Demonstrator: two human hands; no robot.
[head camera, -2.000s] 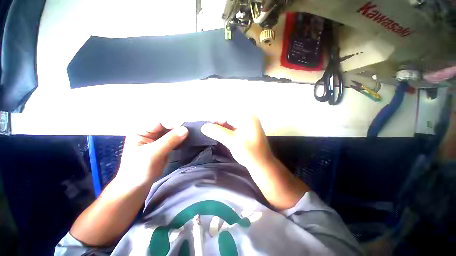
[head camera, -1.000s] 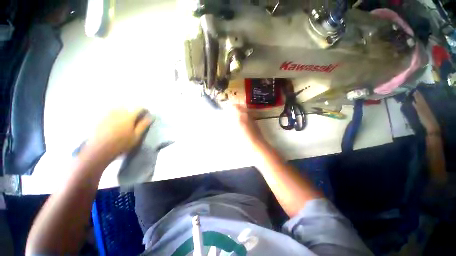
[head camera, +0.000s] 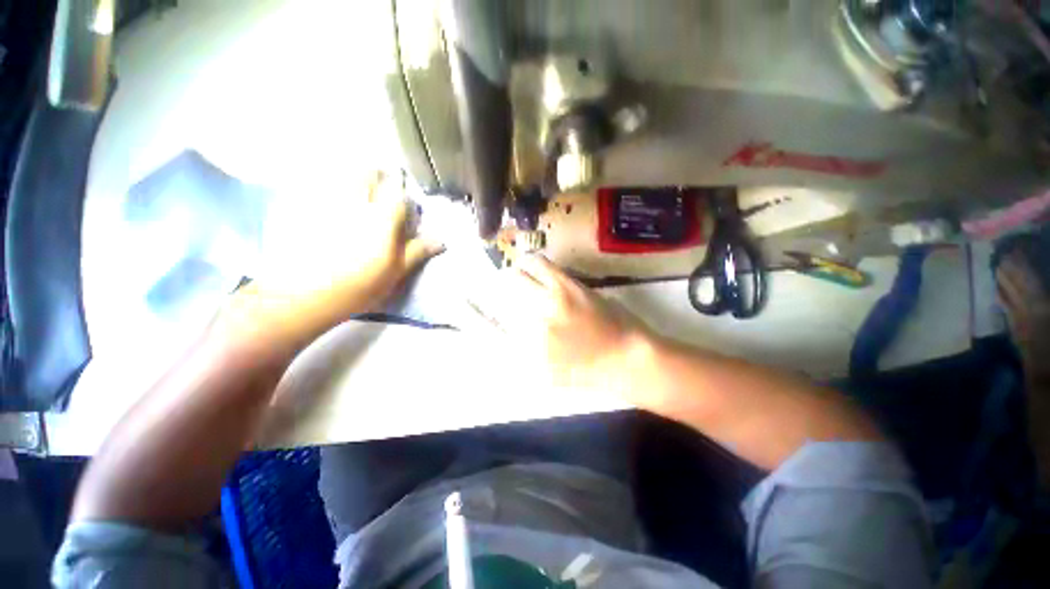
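The fabric piece (head camera: 443, 288), pale blue-grey under glare, lies on the white table at the needle area under the sewing machine head (head camera: 691, 115). My left hand (head camera: 363, 259) is on the cloth left of the needle, thumb and fingers bent around its edge. My right hand (head camera: 576, 328) lies on the cloth right of and in front of the needle, its fingertips close to the presser foot (head camera: 501, 247). Strong glare washes out the cloth's outline and both hands' fingers. Whether the fingers pinch or only press the cloth is unclear.
A dark cloth stack (head camera: 52, 265) lies at the left table edge. A red-bordered phone (head camera: 651, 219), black scissors (head camera: 731, 270) and a yellow-green tool (head camera: 829, 268) lie right of the needle. A blue strip (head camera: 892, 308) hangs over the front edge. Another person's hand (head camera: 1019, 288) shows at far right.
The cloth held over the lap is no longer seen there. My left hand has moved right and forward to the needle, and my head view is closer to the machine.
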